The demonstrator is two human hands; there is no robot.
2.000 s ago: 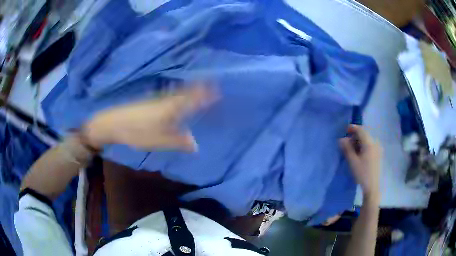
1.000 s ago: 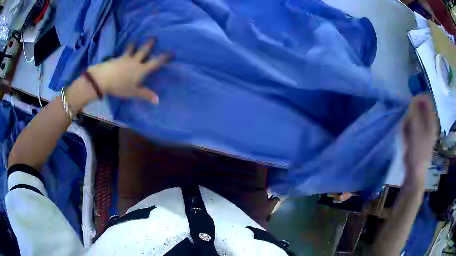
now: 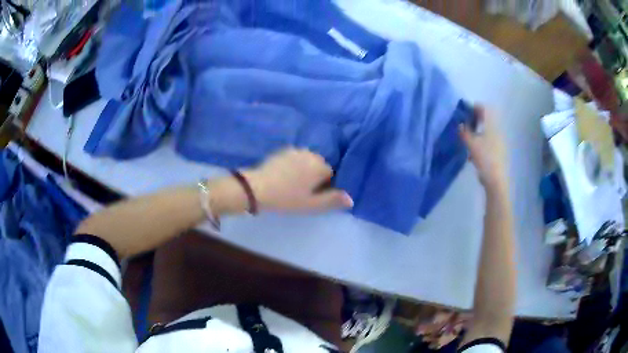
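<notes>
The blue garment [image 3: 275,96] lies bunched in folds across the white-topped table. A small white strip, perhaps a label [image 3: 346,43], shows near its upper edge. My left hand [image 3: 296,180] is at the garment's near edge, its thumb pointing right; its fingers are partly hidden and blurred, and I cannot tell if it grips cloth. My right hand [image 3: 480,141] pinches a darker edge of the garment, perhaps a cuff [image 3: 466,118], at the right. No snips can be made out.
A flat black phone [image 3: 81,92] lies at the table's left edge. Papers [image 3: 575,158] are at the right end. A pile of blue garments [image 3: 34,241] is at lower left. A brown carton-like surface [image 3: 530,34] is beyond the far edge. The table's near edge [image 3: 330,272] crosses below my hands.
The garment is drawn back from the near edge and gathered, and its white strip shows again. My left hand has moved right and nearer me; my right hand has moved left.
</notes>
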